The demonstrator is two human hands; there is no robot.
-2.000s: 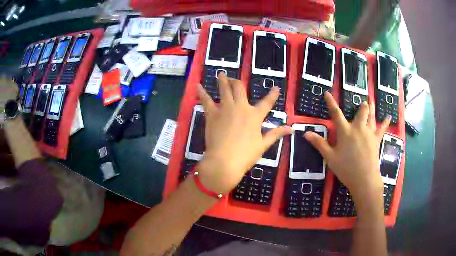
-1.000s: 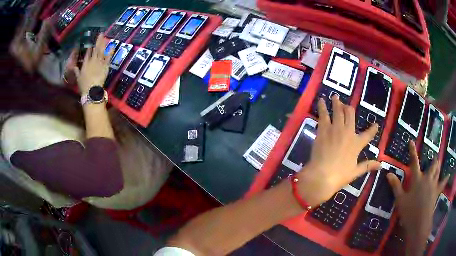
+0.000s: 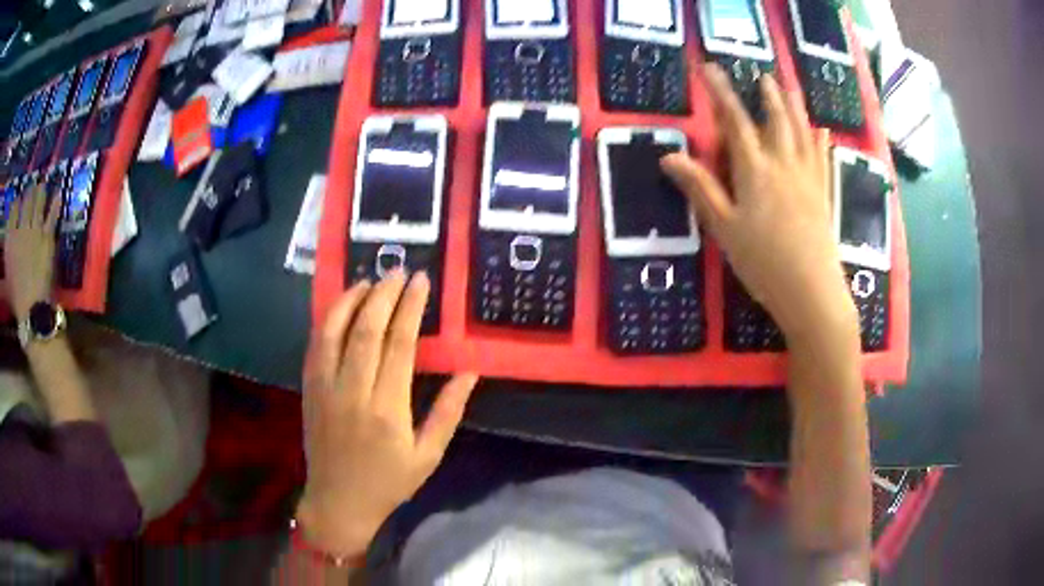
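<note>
A red foam tray (image 3: 515, 357) holds two rows of black feature phones lying face up in front of me. My left hand (image 3: 372, 401) has its fingertips on the keypad of the near-row phone at the left end (image 3: 398, 183). That phone and the one beside it (image 3: 529, 218) show a light band on a dark screen. The near-row phone in the middle (image 3: 650, 240) has a dark screen. My right hand (image 3: 761, 189) is spread over the tray, its fingertips at the keypad of a far-row phone (image 3: 736, 29). Several far-row screens are lit white.
Loose batteries, including a red one (image 3: 191, 134), lie left of the tray on the green table (image 3: 263, 332). Another red tray of phones (image 3: 128, 172) stands at far left, with a co-worker's hand (image 3: 31, 258) over it. White items (image 3: 907, 109) lie at right.
The view has swung back right. My left hand has moved from the far-row keypads to the near-row left phone. More far-row screens are lit, and two near-row screens show light bands.
</note>
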